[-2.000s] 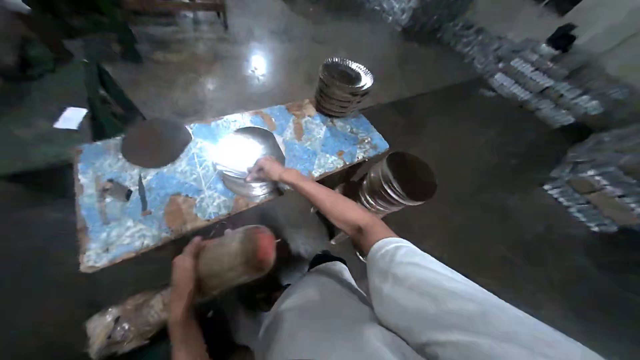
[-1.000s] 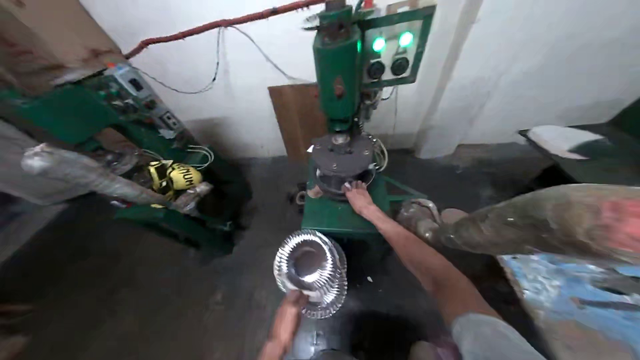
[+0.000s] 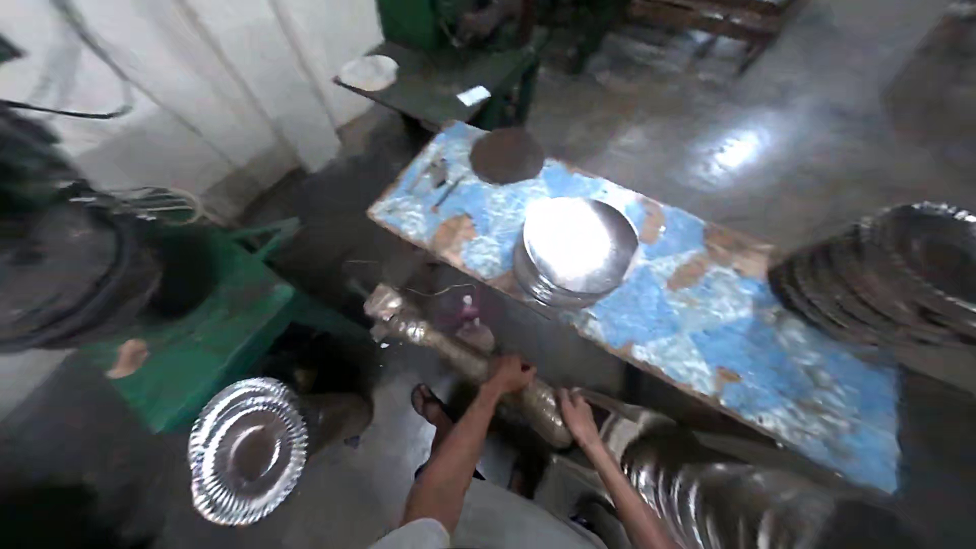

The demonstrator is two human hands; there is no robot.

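Low in the centre lies a long bundle wrapped in clear plastic (image 3: 457,352). My left hand (image 3: 509,374) rests on its middle with bent fingers; whether they grip it is unclear. Close to the bundle's near end is my right hand (image 3: 576,415), fingers against or beside it. Just beyond, a stack of round metal discs (image 3: 576,244) sits on the blue patched table (image 3: 671,328). A pile of fluted metal plates (image 3: 248,451) stands at lower left, next to the green press (image 3: 221,328).
A dark round disc (image 3: 507,155) and a small tool (image 3: 446,194) lie on the table's far end. Tall stacks of fluted metal pieces (image 3: 877,282) stand at its right end, with more metal pieces (image 3: 709,488) at lower right. Beyond is a green bench (image 3: 427,80).
The view has swung from the press to the table. My right hand was at the press and my left at the fluted plates one second ago; both are now at the wrapped bundle.
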